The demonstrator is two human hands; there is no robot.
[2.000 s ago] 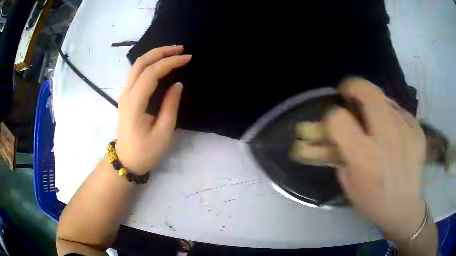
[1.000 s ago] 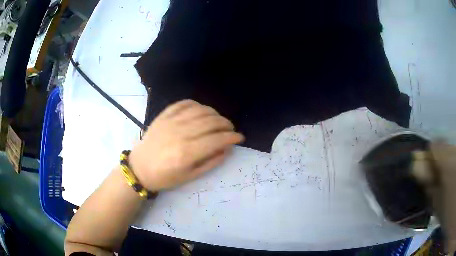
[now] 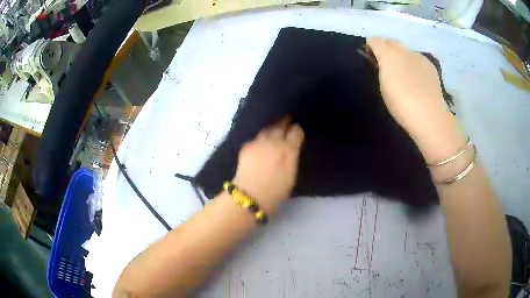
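Observation:
A black cut garment panel [image 3: 337, 110] lies on the white table cover [image 3: 314, 244], partly blurred at its lower right. My left hand [image 3: 270, 154] is on the panel's left part, blurred, fingertips against or in the dark cloth; whether it grips is not clear. My right hand [image 3: 401, 75] is at the panel's upper right edge, its fingertips hidden at the cloth. A narrow black tape [image 3: 141, 197] trails over the left of the table towards my left forearm. A short dark strip shows at the panel's left corner.
A blue plastic basket [image 3: 72, 233] stands at the left table edge. A long dark padded roll [image 3: 81, 99] and a sewing machine [image 3: 49, 61] are at upper left. A dark object [image 3: 517, 250], partly cut off, is at the right edge. Red guide lines mark the cover.
The view has shifted, showing more of the far table. The iron has left my right hand, which has moved to the panel's far right edge. My left hand has moved onto the panel, whose outline has changed.

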